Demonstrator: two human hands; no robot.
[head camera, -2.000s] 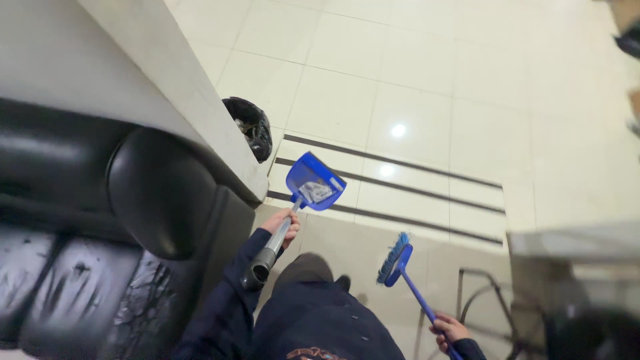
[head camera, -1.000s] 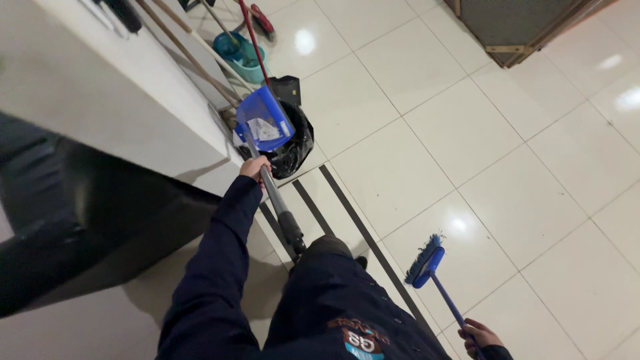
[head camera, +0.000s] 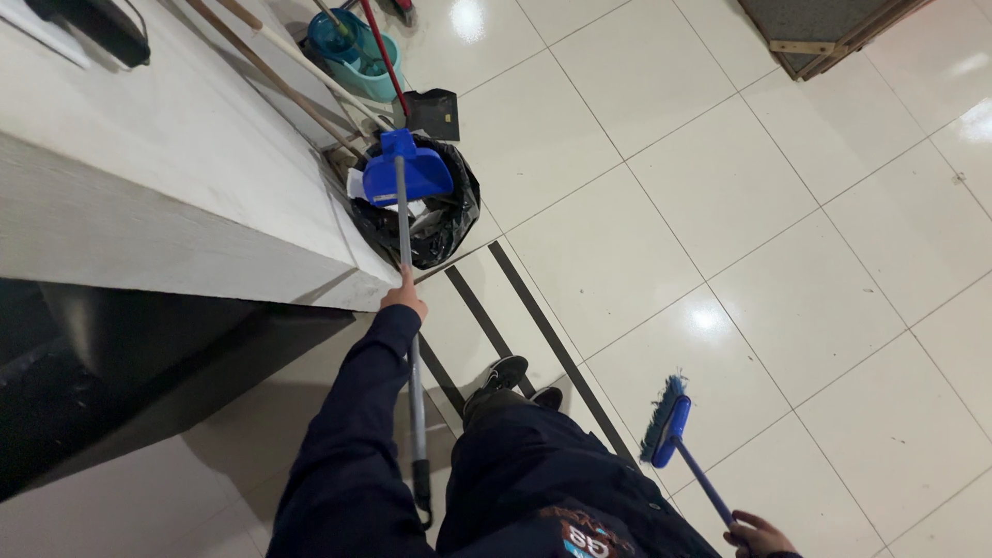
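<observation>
My left hand (head camera: 404, 298) grips the grey pole of a long-handled blue dustpan (head camera: 418, 172). The pan is turned over above a trash bin lined with a black plastic bag (head camera: 457, 221), where pale, paper-like refuse shows. The pole's black end hangs down beside my left sleeve. At the lower right my right hand (head camera: 757, 535) is closed on the blue handle of a broom (head camera: 676, 434). The broom head, with blue-grey bristles and fluff caught in them, is held over the tiled floor.
A turquoise bucket (head camera: 376, 77), a black dustpan (head camera: 434, 115) and several poles lean or stand behind the bin. Left are a white counter (head camera: 170, 186) and a black surface (head camera: 116, 372). Dark stripes (head camera: 542, 325) mark the floor near my shoes. A wood-edged object (head camera: 821, 35) stands upper right.
The blue dustpan has moved over to the bin and tipped; the pale debris seen in it earlier no longer shows there. The broom stays in my right hand. The view has turned.
</observation>
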